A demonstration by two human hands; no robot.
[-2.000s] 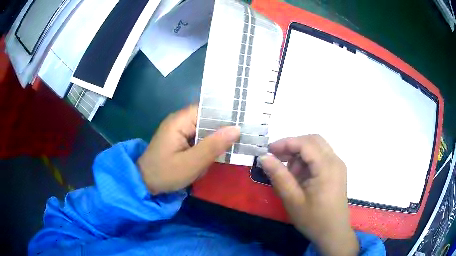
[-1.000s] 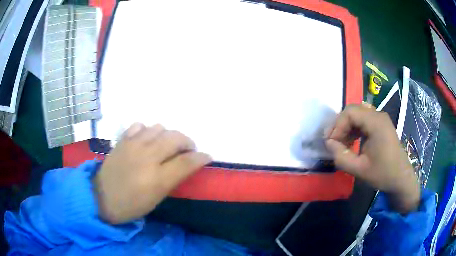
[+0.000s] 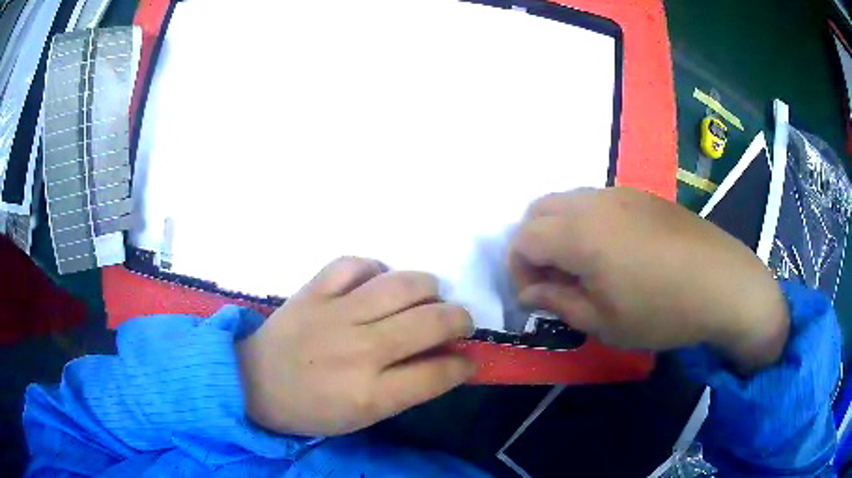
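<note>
The backlight panel (image 3: 374, 140), bright white with a thin black frame, lies on the red foam tray (image 3: 645, 112). My left hand (image 3: 364, 345) rests palm down across the panel's lower edge, fingers slightly apart, holding nothing visible. My right hand (image 3: 598, 271) is over the lower right part, fingers curled and thumb close to them. A small silvery piece (image 3: 536, 323) shows on the black edge below my right fingertips; whether they grip it is hidden. A small grey tab (image 3: 167, 245) lies at the panel's lower left corner. The die-cut sticker sheet (image 3: 70, 149) lies left of the panel.
A yellow device (image 3: 714, 138) is taped to the green bench at right. Black sheets with white borders (image 3: 738, 196) and a crinkled clear plastic bag (image 3: 822, 187) lie beyond it. Another black sheet (image 3: 579, 434) shows below the tray. More sheets (image 3: 21, 121) are at far left.
The sticker sheet, held in my left hand two seconds ago, now lies left of the panel. Since one second ago, both hands have moved closer together along the panel's lower edge. The view has shifted.
</note>
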